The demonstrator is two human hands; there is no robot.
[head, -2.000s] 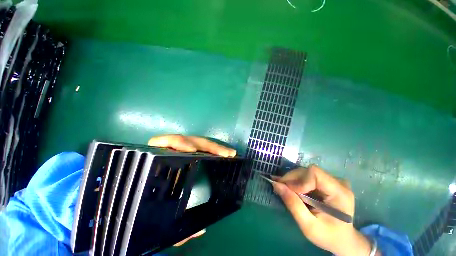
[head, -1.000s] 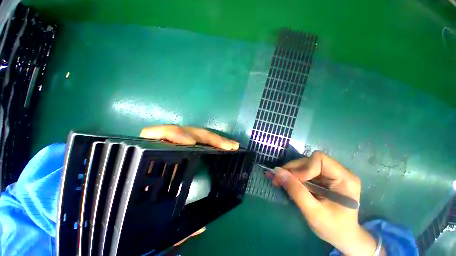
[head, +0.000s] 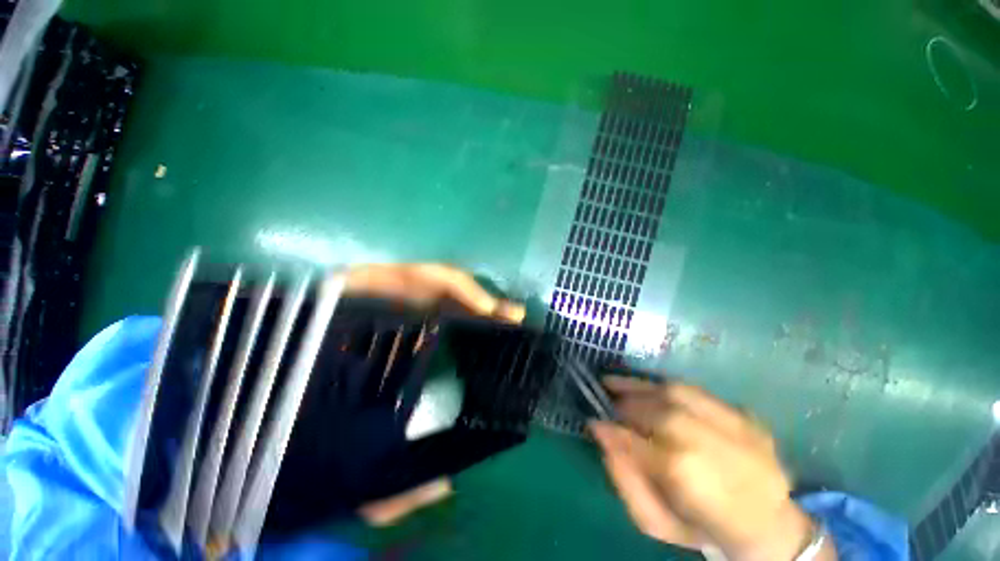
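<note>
My left hand (head: 422, 287) holds several black phone-sized frames (head: 362, 422) stacked like a fan, its fingers along their upper edge and a fingertip showing below. The frames are blurred, with light metallic edges at the left. My right hand (head: 707, 460) is blurred and holds silver tweezers (head: 590, 386), their tip pointing up and left close to the right end of the frames. A clear backing sheet with a ladder-like grid of small black bars (head: 622, 219) lies on the green mat behind. Whether the tweezer tip holds a piece cannot be told.
A pile of shiny black plastic trays (head: 55, 208) stands at the far left, with a pale sheet edge at its top. A second black-barred strip (head: 956, 504) lies at the lower right. The green mat (head: 362, 153) has a small pale speck at the left.
The frames have shifted slightly right and their left ends are fanned wider. My right hand has moved a little down, and the tweezers now point more steeply upward.
</note>
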